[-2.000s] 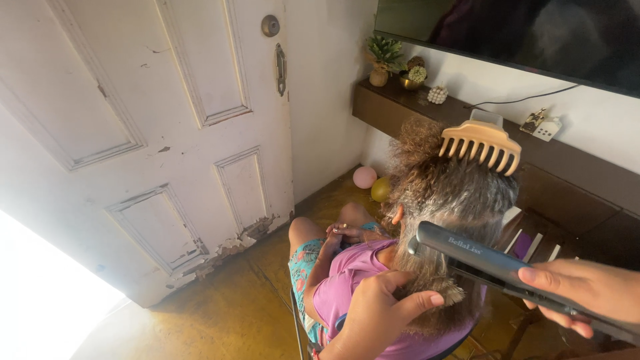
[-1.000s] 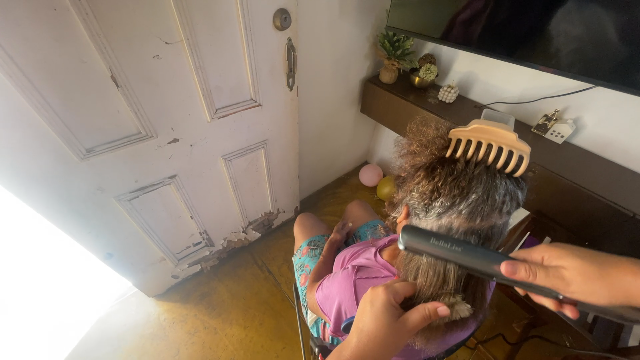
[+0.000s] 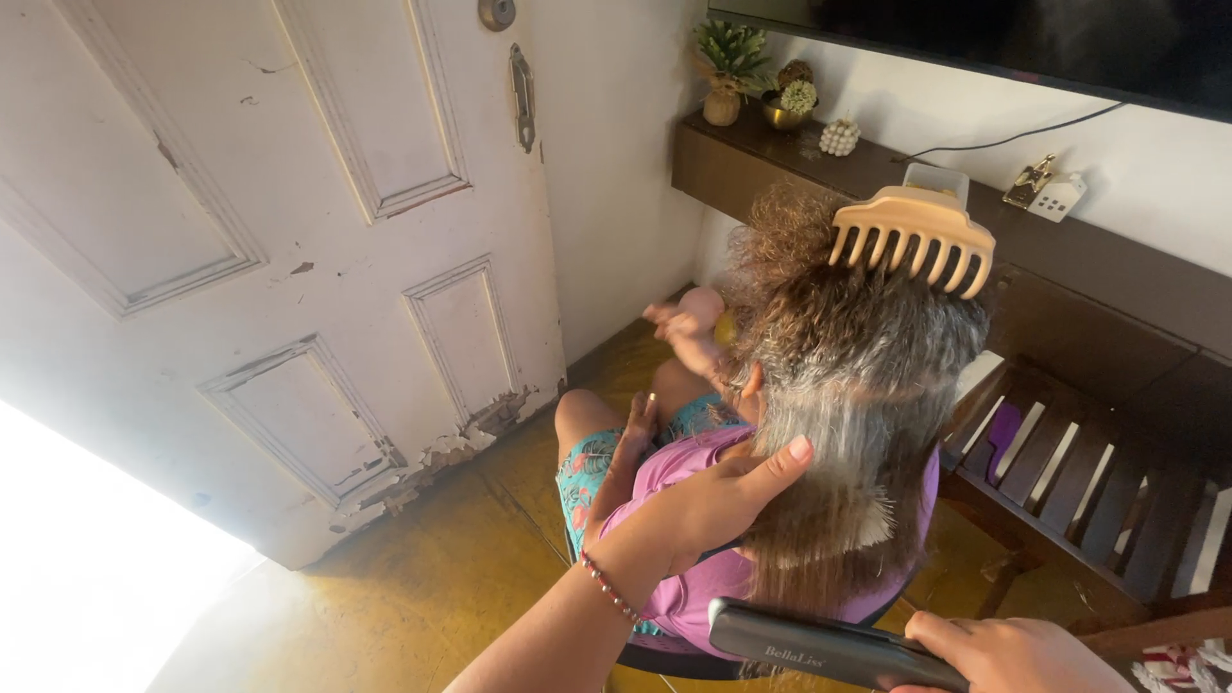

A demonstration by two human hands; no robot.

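A seated person in a pink top has long hair (image 3: 833, 433), frizzy near the crown and straighter lower down, with a peach claw clip (image 3: 914, 226) at the top. My left hand (image 3: 727, 500) is at the left side of the loose hair, thumb on top, its fingers mostly hidden. Pale bristles of a hair brush (image 3: 871, 527) poke through the strands beside it; a dark part, seemingly its handle, shows under my palm. My right hand (image 3: 1001, 650) grips a black BellaLiss flat iron (image 3: 808, 645) at the lower right, over the hair ends. Whether its plates hold hair cannot be told.
A worn white door (image 3: 366, 241) stands at the left. A dark wall shelf (image 3: 751, 168) below a television (image 3: 1011, 48) bears a potted plant (image 3: 727, 72) and ornaments. A slatted wooden piece of furniture (image 3: 1078, 491) is at the right, with a purple object (image 3: 1003, 438) on it.
The flat iron in my right hand has moved down from the middle of the hair to the ends. The seated person's far hand is now raised forward.
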